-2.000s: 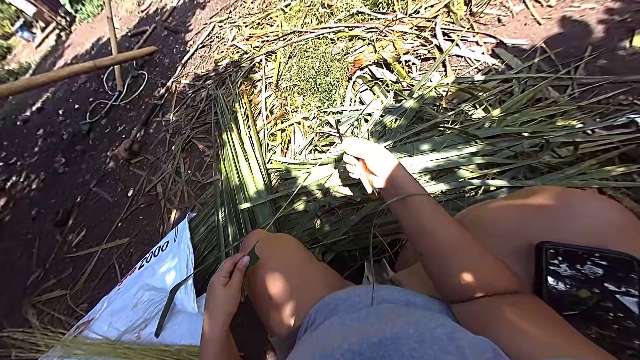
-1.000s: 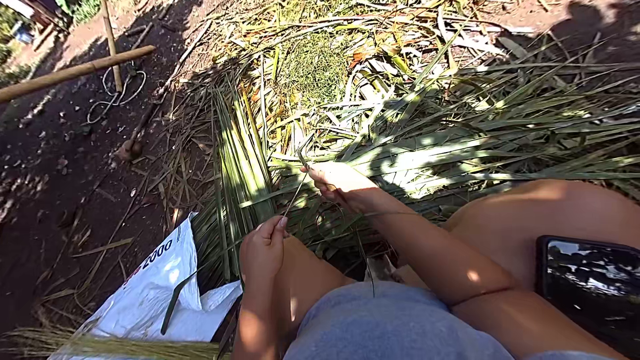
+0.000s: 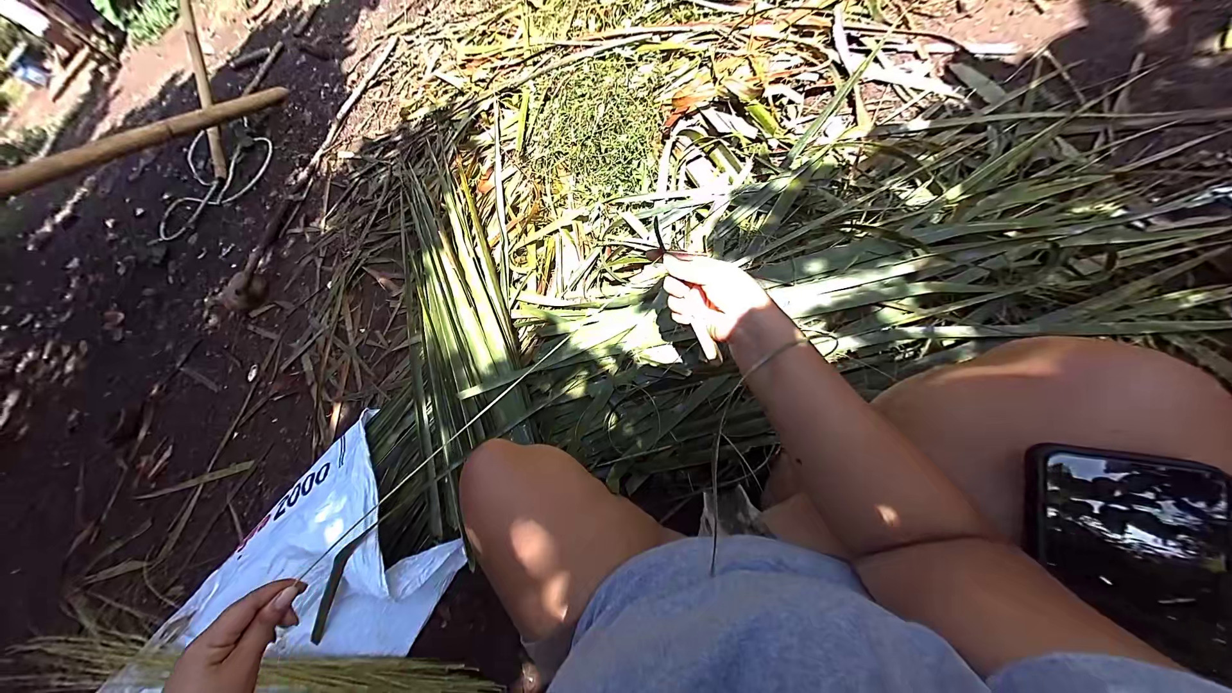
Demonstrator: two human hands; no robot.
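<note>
A thin plant strip (image 3: pixel 423 464) runs slantwise from my left hand (image 3: pixel 241 630) at the lower left up toward my right hand (image 3: pixel 710 296). My left thumb and fingers pinch its lower end above a white sack. My right hand is closed around a small slender tool or strip, whose dark tip points up past the fingers and whose pale end sticks out below; what it is exactly I cannot tell. Another thin strand hangs over my right wrist down to my lap. Long green leaves (image 3: pixel 467 318) lie just beyond my knees.
The white plastic sack (image 3: pixel 356 539) with printing lies at my left, beside a bundle of thin fibres (image 3: pixel 366 674). A phone (image 3: pixel 1136 539) rests on my right thigh. Wooden poles (image 3: pixel 144 142) and a looped cord (image 3: pixel 217 197) are at upper left. Cut leaves (image 3: pixel 1011 241) cover the ground ahead and right.
My left hand has moved down and left from close beside my right hand, and the strip now stretches long from it. My right hand has moved up and to the right.
</note>
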